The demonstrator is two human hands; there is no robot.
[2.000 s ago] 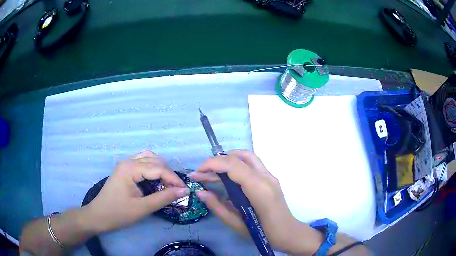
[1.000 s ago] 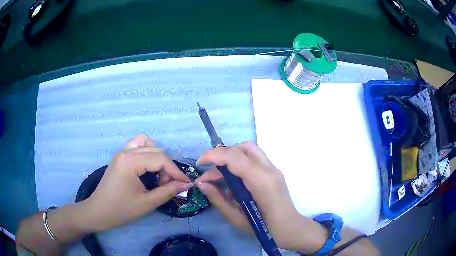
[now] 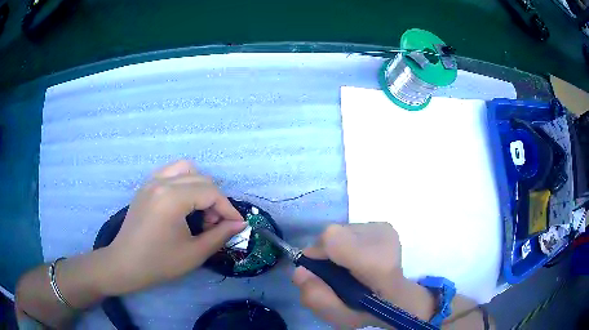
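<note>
The black open ear cup (image 3: 274, 222) lies low in the middle, with a green circuit board (image 3: 261, 250) and a white rectangle (image 3: 241, 240) inside. My left hand (image 3: 184, 225) is over the cup's left side, thumb and forefinger pinched at the board's upper edge; what they pinch is too small to make out. My right hand (image 3: 355, 264) holds the soldering iron (image 3: 336, 277) like a pen, its tip at the board close to my left fingertips. The other ear cup (image 3: 240, 319) is nearer me, cut off by the lower edge.
The ear cup lies on a white foam sheet (image 3: 161, 122). A thin dark strand (image 3: 284, 200) lies above the cup. A green solder spool (image 3: 413, 77) stands at the back edge. At right are a white paper (image 3: 420, 161) and a blue tray (image 3: 500, 193). Behind runs the green conveyor (image 3: 258, 22).
My right fingertips have left my left ones, and the iron has turned from pointing past the cup to its tip at the board. A thin strand now shows on the foam. The view has shifted.
</note>
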